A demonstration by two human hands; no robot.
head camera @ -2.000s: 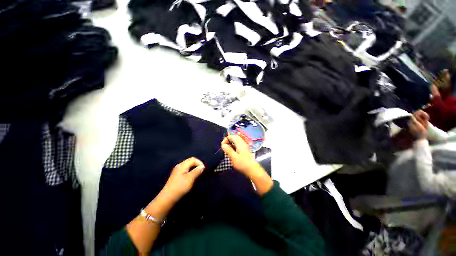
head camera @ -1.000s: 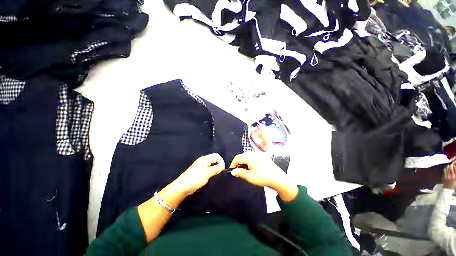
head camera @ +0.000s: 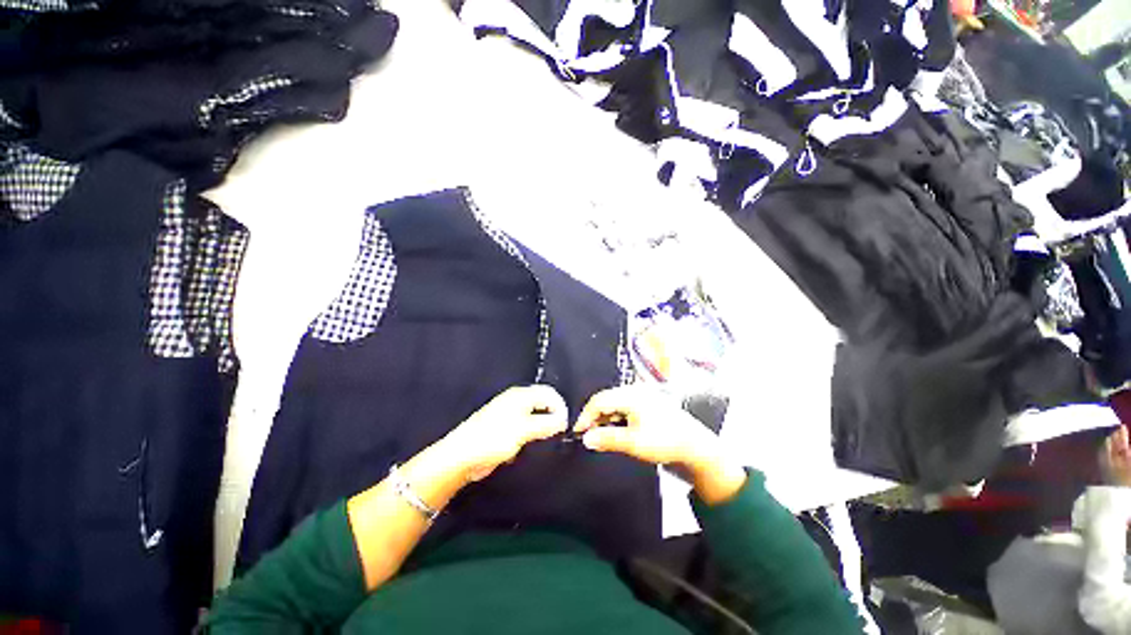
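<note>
A navy garment with checked facing at armhole and neck edge lies flat on the white table. My left hand and my right hand are nearly fingertip to fingertip over its front. The left thumb and index finger are pinched at the garment's front edge. The right fingertips are pinched together beside them, with a tiny dark thing between the hands; I cannot tell what it is. No needle or thread can be made out.
A round dish lies right of the garment, with small pieces scattered above it. Navy garments lie at left. Black garments with white trim and plain black garments cover the far and right side. A person's pale sleeve is at the right edge.
My right hand has come down from beside the dish to meet my left hand at the garment's front edge. Over the last second both hands have stayed close together. The view has shifted.
</note>
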